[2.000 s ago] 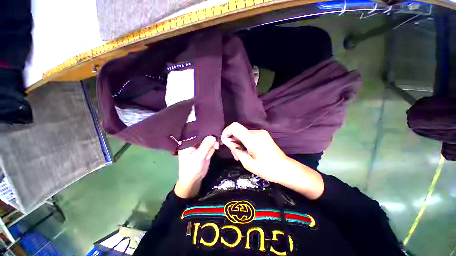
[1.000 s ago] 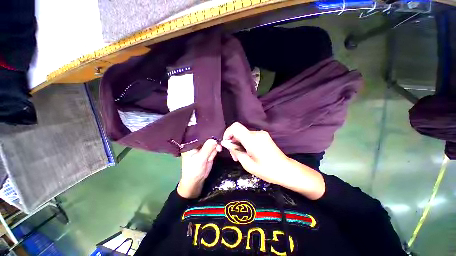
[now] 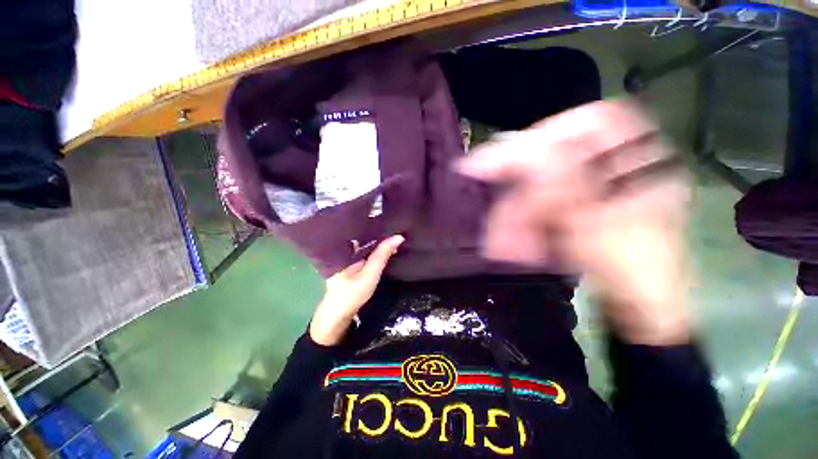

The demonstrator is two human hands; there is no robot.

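Note:
The plum trousers (image 3: pixel 448 206) lie over my lap below the table edge, with the waist opening facing left. A white inner label (image 3: pixel 348 161) shows inside the waist. My left hand (image 3: pixel 357 285) holds the waistband end at its lower edge, thumb on top of the cloth. A short pale thread line lies just above the thumb. My right hand (image 3: pixel 583 193) is raised over the trouser legs, large and blurred. Its fingertips look drawn together, but no needle or thread can be made out in it.
The table (image 3: pixel 296 43) with yellow measuring tape along its edge runs across the top. A grey cloth-covered stand (image 3: pixel 99 242) is at left, dark garments (image 3: pixel 31 108) at upper left. Another plum garment (image 3: pixel 778 215) hangs at the right edge. The floor is green.
My right hand has left the waistband end and moved up and right, nearer the camera. My left hand stays on the waistband. The waist opening has shifted slightly right and tilted.

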